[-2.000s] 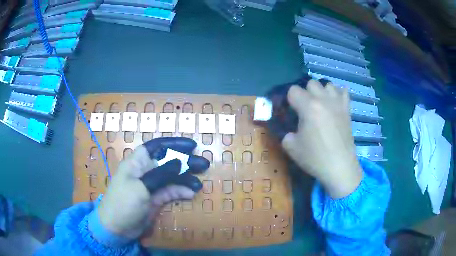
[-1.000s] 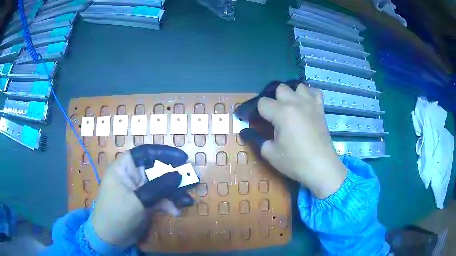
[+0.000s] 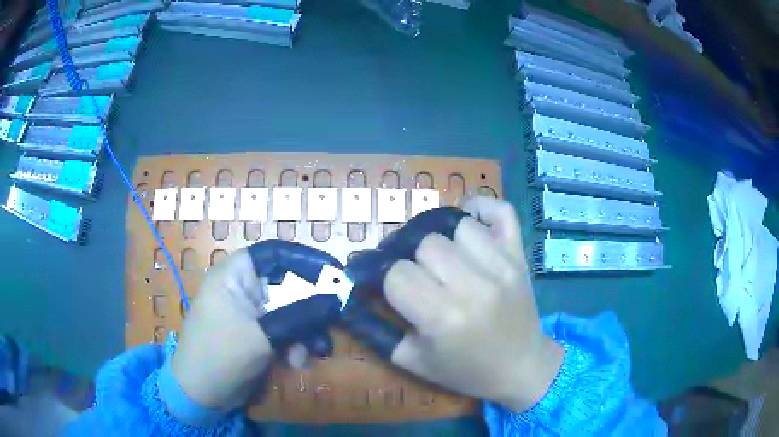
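The orange-brown fixture board [image 3: 282, 375] lies in front of me. Its top row bears several white insulating pads [image 3: 322, 205] side by side, each with a small dark hole; the slots at the row's right end are bare. My left hand [image 3: 243, 316], in black finger cots, holds a small stack of insulating pads [image 3: 286, 291] over the board's left-middle. My right hand [image 3: 461, 299], also in black finger cots, has its thumb and forefinger at the right edge of the foremost held pad. I cannot tell whether its fingertips grip that pad.
Silver heat sinks [image 3: 594, 175] lie in a column at right. Heat sinks with teal patches [image 3: 64, 136] lie at left and top. A coiled blue cord [image 3: 137, 192] crosses the left side. A crumpled white cloth [image 3: 741, 265] lies at the right edge; a clear plastic bag [image 3: 401, 13] at the back.
My right hand has set a pad at the right end of the top row, let it go, and moved down-left to the stack in my left hand.
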